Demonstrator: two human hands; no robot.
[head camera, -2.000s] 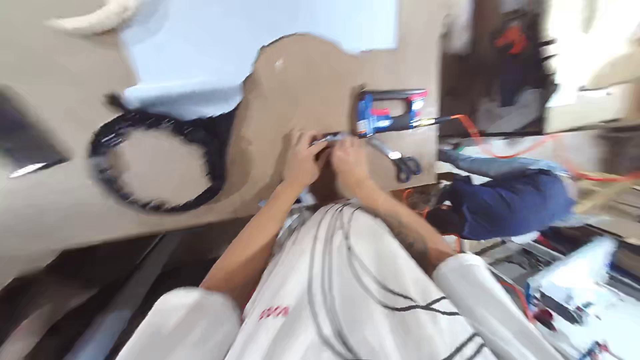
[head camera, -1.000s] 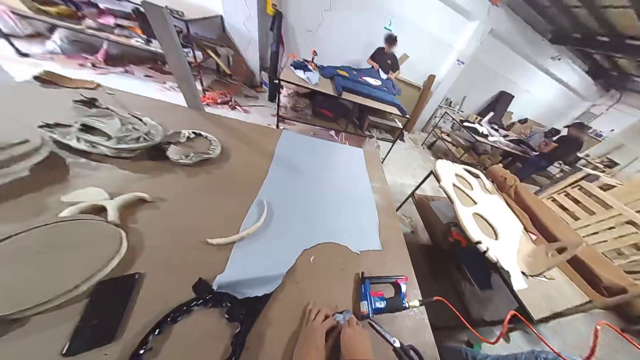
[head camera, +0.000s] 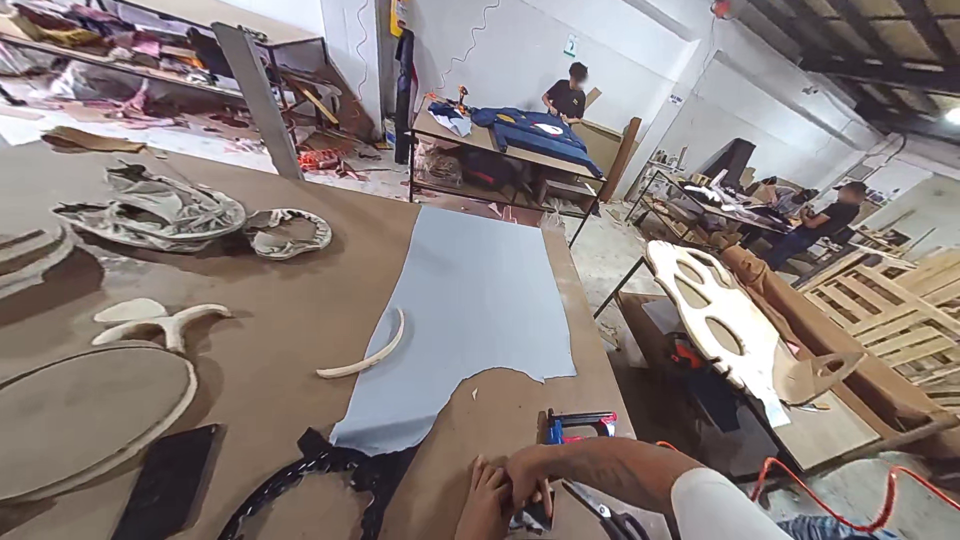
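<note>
At the table's near edge, my left hand (head camera: 486, 491) and my right hand (head camera: 529, 474) are close together, the right partly over the left. Both are at a small dark and pale piece (head camera: 534, 517) that the fingers largely hide; its kind cannot be told. A blue and red pneumatic stapler (head camera: 577, 426) lies just beyond my right forearm. Scissors with dark handles (head camera: 611, 519) lie to the right of my hands. Left of my hands rests a black fabric-covered ring (head camera: 259, 486). A light grey sheet of material (head camera: 480, 292) spreads ahead, with a thin curved pale strip (head camera: 382, 356) on it.
Pale fabric-covered rings (head camera: 289, 234), a large oval panel (head camera: 82, 412) and a black flat object (head camera: 169, 480) lie to the left. An orange air hose (head camera: 825, 517) runs at the right, near a side table with a pale cut-out panel (head camera: 720, 322). People (head camera: 568, 97) work farther back.
The view has tilted up strongly from two seconds ago. Since one second ago, my right forearm has swung in from the right, across in front of the stapler, with the hand over my left.
</note>
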